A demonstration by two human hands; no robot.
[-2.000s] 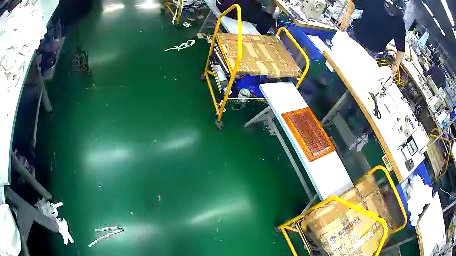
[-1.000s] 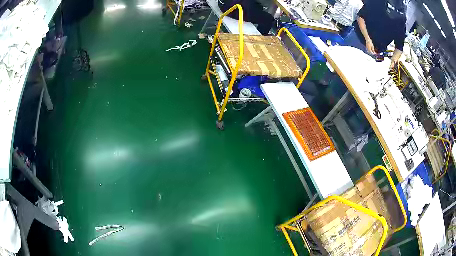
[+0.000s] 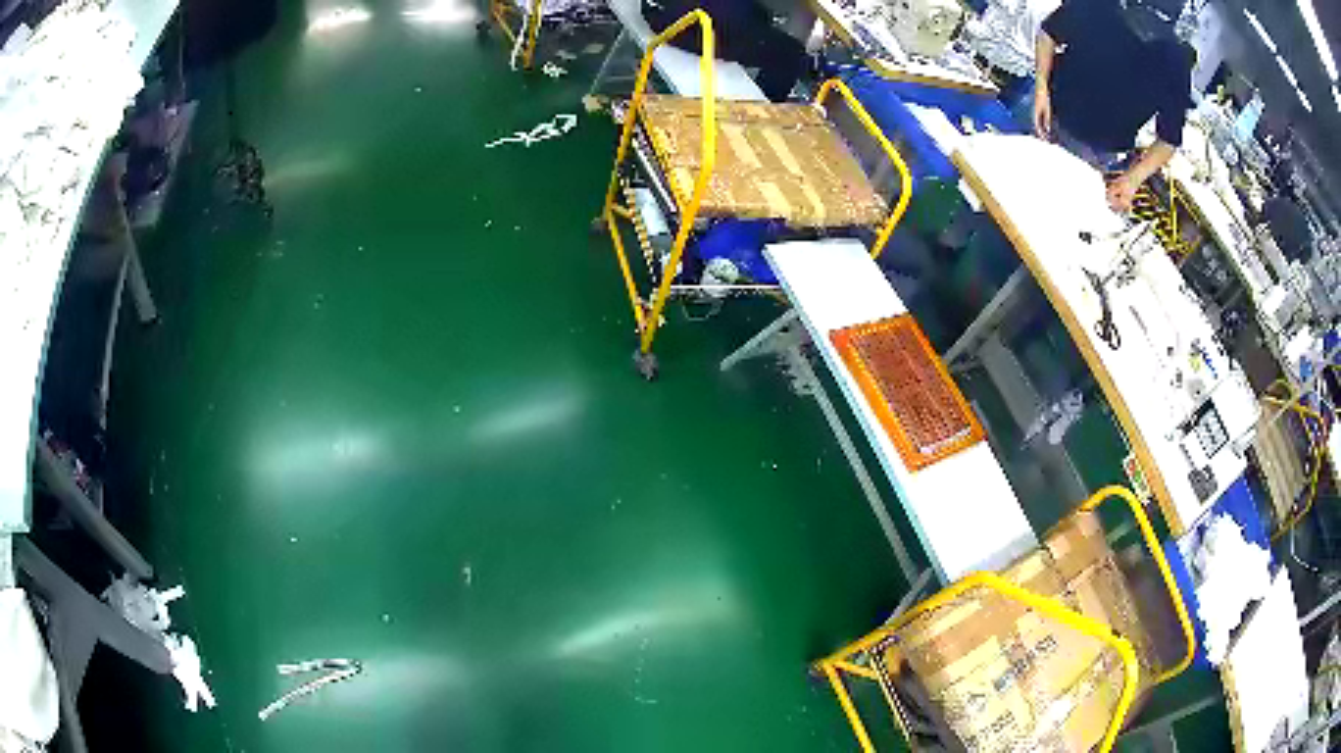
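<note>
Neither of my hands is in view. Nearest in front of me is a yellow-handled trolley (image 3: pixel 1030 662) with a taped brown cardboard deck at the lower right. A long narrow white bench (image 3: pixel 963 515) runs up from it, with an orange-red grid-patterned mat (image 3: pixel 907 391) on it. A second yellow trolley (image 3: pixel 772 159) with a cardboard deck stands past the bench's far end. White cloth (image 3: pixel 22 669) shows at the lower left edge, cut off by the picture's rim.
A pale table (image 3: pixel 52 316) with white pieces runs along the left edge. White strips (image 3: pixel 309 683) lie on the green floor (image 3: pixel 441 368); more lie near the far trolley. A person in dark clothing (image 3: pixel 1110 74) stands behind the wooden-edged sewing table (image 3: pixel 1052 280) at the upper right.
The person at the sewing table has shifted their arms; one arm now hangs down and the other hand is over the table. White cloth before them has gone from the table's far end.
</note>
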